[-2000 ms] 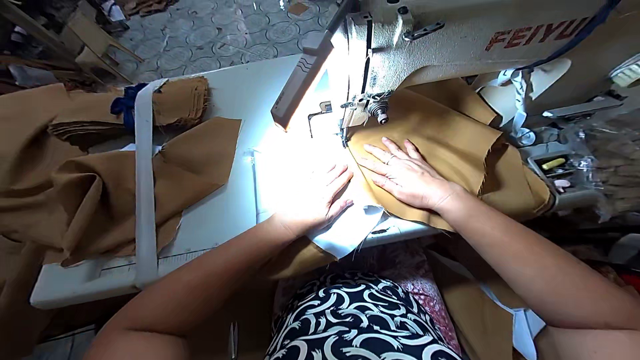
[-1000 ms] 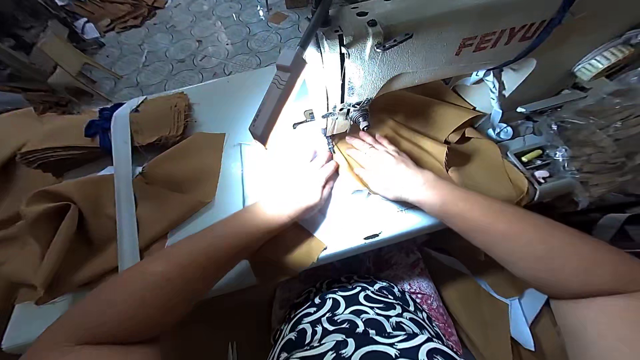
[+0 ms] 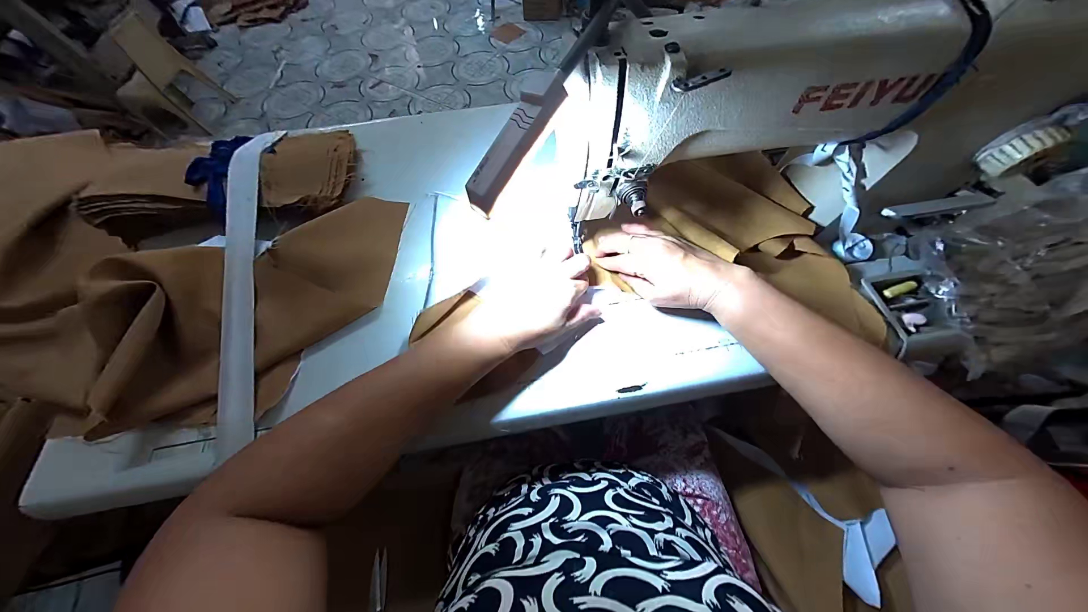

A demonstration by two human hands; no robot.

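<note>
Under the lamp of a sewing machine (image 3: 680, 102), both my hands work at a piece of tan fabric (image 3: 748, 212). My left hand (image 3: 540, 293) is just left of the needle and presser foot (image 3: 578, 229), its fingers bent at the fabric's edge; glare washes out what they pinch. White cloth shows beneath it. My right hand (image 3: 659, 265) lies flat on the tan fabric right of the needle, fingers pointing at the presser foot. More tan fabric is bunched behind and right of that hand, under the machine arm.
A folded stack of tan pieces (image 3: 310, 170) tied with blue cloth and a larger tan piece (image 3: 340, 263) lie on the left of the white table (image 3: 450, 153), crossed by a white strap (image 3: 240, 297). A small tray (image 3: 905, 297) sits at right. Scissors-like metal tips (image 3: 379, 578) show below.
The fabric beside the needle has shifted and is more bunched than two seconds ago. My right hand has drawn closer to the presser foot, and my left fingers have curled beside it.
</note>
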